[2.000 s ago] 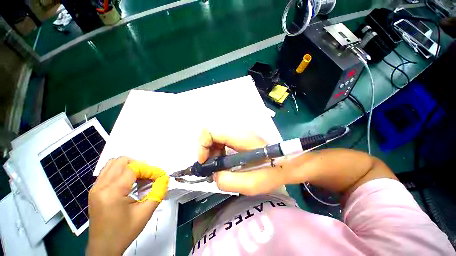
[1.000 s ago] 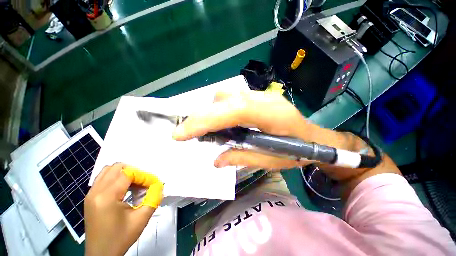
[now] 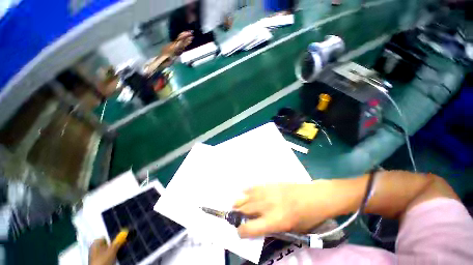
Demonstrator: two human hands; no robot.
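My right hand point(image 3: 282, 209) holds the soldering iron point(image 3: 234, 217) over the white-backed panels point(image 3: 228, 160) in front of me. The iron's metal tip points left, above or against the white surface; I cannot tell if it touches. My left hand point(image 3: 106, 250) is low at the left, partly cut off by the bottom edge, with a yellow finger cot on a finger. It is at a small solar panel point(image 3: 142, 220) that lies dark cells up; the blur hides whether it grips the panel.
The black solder station point(image 3: 339, 116) stands at the right with a solder spool point(image 3: 321, 57) behind it. The iron stand with yellow sponge point(image 3: 306, 131) is beside it. Another person's hand point(image 3: 181, 41) and white panels point(image 3: 246, 41) are across the bench.
The view has swung up and left. My left hand has moved from the white stack to the dark panel at the left. The iron's tip has shifted relative to the stack.
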